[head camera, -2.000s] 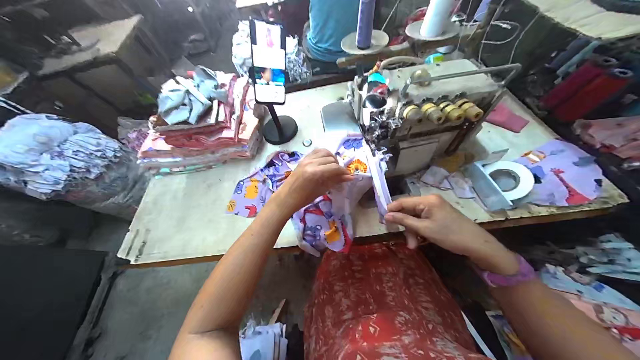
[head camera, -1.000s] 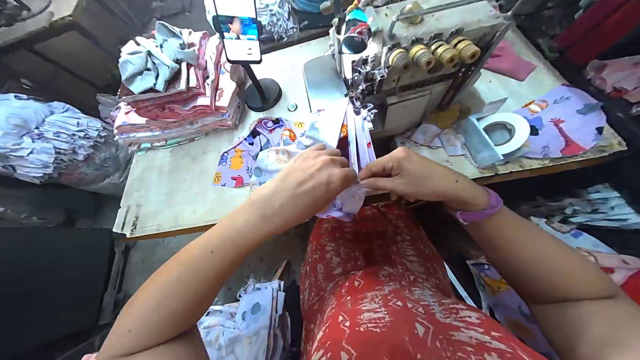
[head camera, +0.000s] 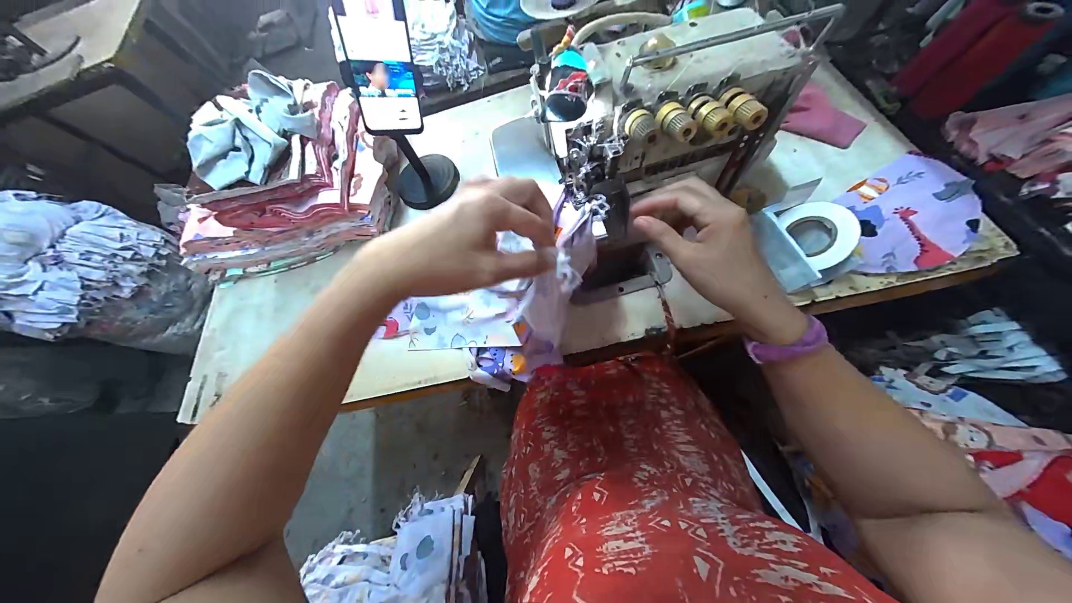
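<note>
My left hand is at the left of the presser area of an overlock sewing machine, its fingertips on a bunched piece of printed fabric. That fabric hangs over the table's front edge, and its upper part reaches the machine's needle area. My right hand is at the right side of the machine's front, thumb and forefinger close together near a dark machine part; whether it pinches anything is unclear. A flat printed piece lies on the table under my left hand.
A phone on a stand and a stack of folded fabric are at the left. At the right lie a roll of white tape, a lilac giraffe-print piece and pink cloth. Cut pieces are below the table.
My hands, close together at the fabric a second ago, have moved apart. My right hand has moved away from the fabric to the machine's right side. The fabric is bunched differently.
</note>
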